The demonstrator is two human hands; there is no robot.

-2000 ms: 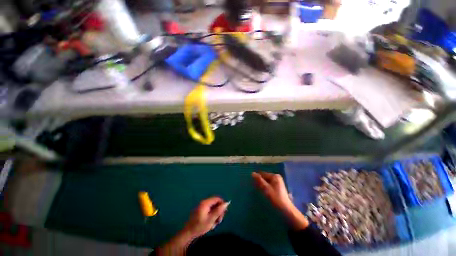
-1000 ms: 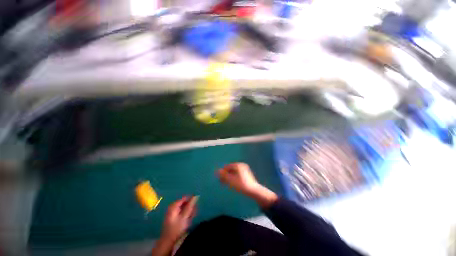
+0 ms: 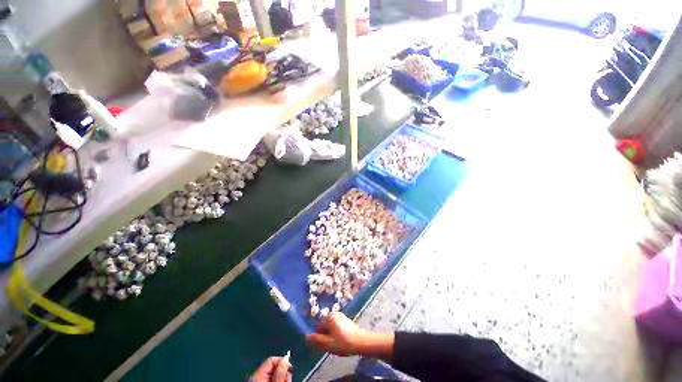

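My left hand (image 3: 271,370) is at the bottom edge, partly cut off, with a small pale, thin piece (image 3: 289,357) sticking up between its fingertips. My right hand (image 3: 333,335) is at the near corner of a blue bin (image 3: 289,277), fingers curled. I cannot tell whether it holds something. The bin holds a heap of small white and copper parts (image 3: 351,250). The hands are apart, above the green mat (image 3: 224,332).
A second blue bin (image 3: 404,159) of parts stands beyond. Pale parts (image 3: 134,254) lie in piles on the dark green strip, with a plastic bag (image 3: 295,145). A post (image 3: 348,89) rises mid-view. A yellow loop (image 3: 48,306) hangs left; a pink container (image 3: 659,295) stands right.
The view has swung to the right, bringing the bins and floor nearer the middle. The yellow cutter has left the picture. My right hand is now at the large bin's corner.
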